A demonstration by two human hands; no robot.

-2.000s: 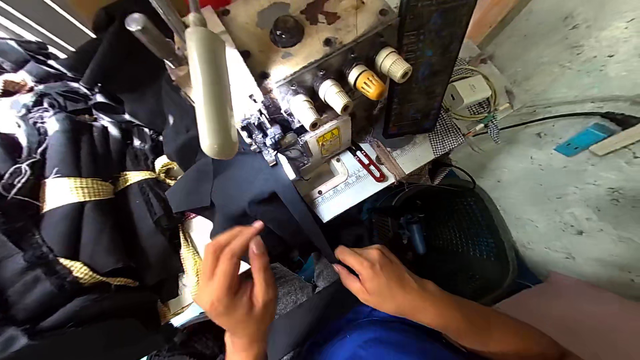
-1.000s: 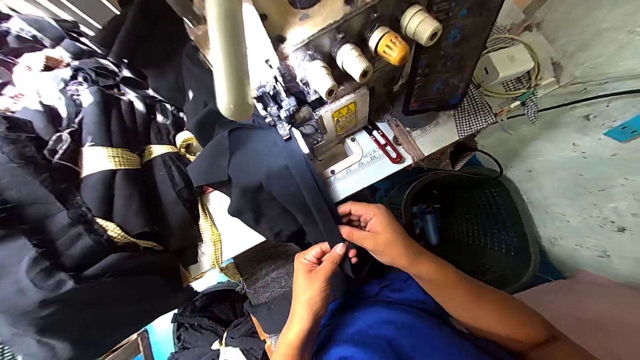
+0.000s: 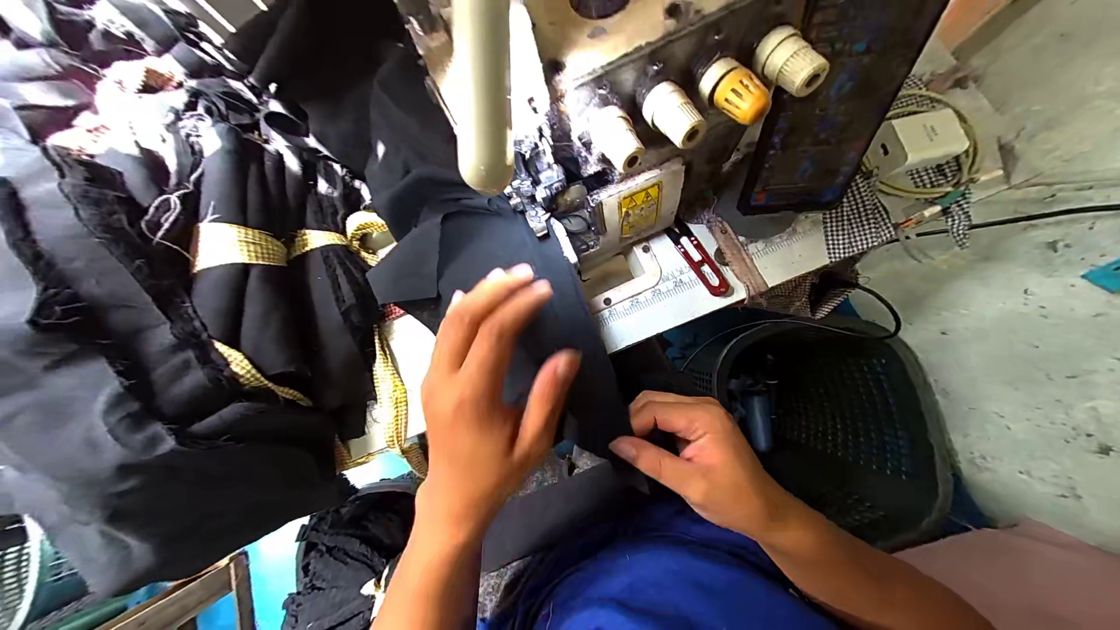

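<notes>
Black fabric [image 3: 490,262] lies under the presser-foot area of an industrial sewing machine [image 3: 639,149] and runs down toward my lap. My right hand [image 3: 691,455] pinches the fabric's right edge between thumb and fingers. Over the left part of the same fabric is my left hand [image 3: 494,376], its fingers apart and holding nothing; whether the fingertips touch the cloth is unclear. A pair of red-handled thread snips [image 3: 700,261] lies on the machine bed beside a printed ruler strip [image 3: 647,302].
Bundles of black fabric tied with yellow checked strips [image 3: 238,246] cover the left side. A dark plastic basket [image 3: 927,420] stands at the lower right. A phone-like dark screen [image 3: 831,114] leans by the machine, near a white power adapter [image 3: 923,140].
My left hand has let go of the fabric edge beside my right hand and moved up and left over the cloth. My right hand remains at the fabric's edge.
</notes>
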